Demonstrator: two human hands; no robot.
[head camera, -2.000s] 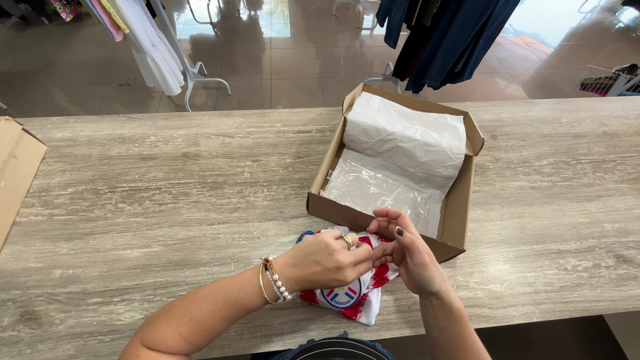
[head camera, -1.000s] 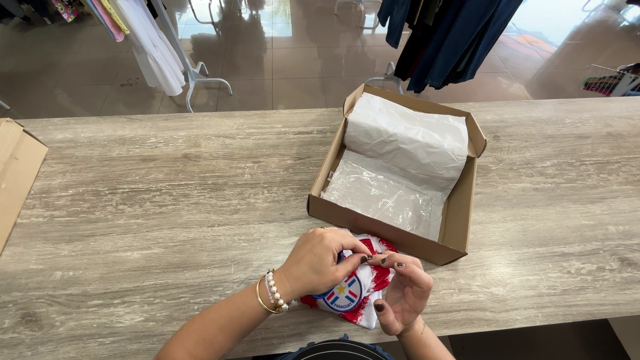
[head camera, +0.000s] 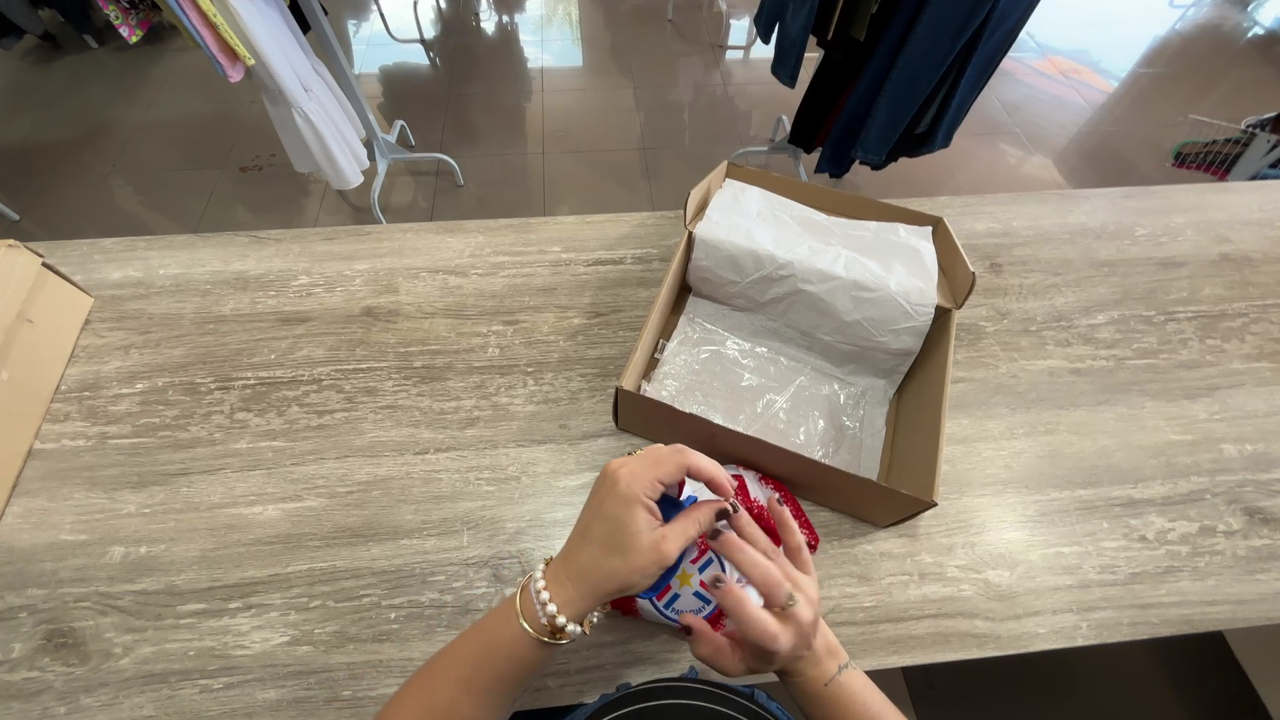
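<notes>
A folded red, white and blue fabric garment (head camera: 775, 510) with a round crest lies on the wood-look counter, close to the near wall of an open cardboard box (head camera: 770, 450). Above the garment, my left hand (head camera: 645, 520) has its thumb and index finger pinched near my right fingertips; whether something small is between them cannot be told. My right hand (head camera: 755, 590) is over the crest with its fingers spread and slightly bent. White tissue paper (head camera: 815, 270) lines the box, and a clear plastic film or bag (head camera: 760, 385) lies on the paper.
At the left edge of the counter (head camera: 330, 400) lies another piece of brown cardboard (head camera: 35, 350). Beyond the counter, a white dress (head camera: 300, 100) hangs by a metal rack stand (head camera: 385, 150), and dark blue trousers (head camera: 930, 90) hang behind the box.
My right hand has turned and its fingers have spread over the garment. My left hand has shifted a little, its fingers still close to the right fingertips. The box has stayed in place.
</notes>
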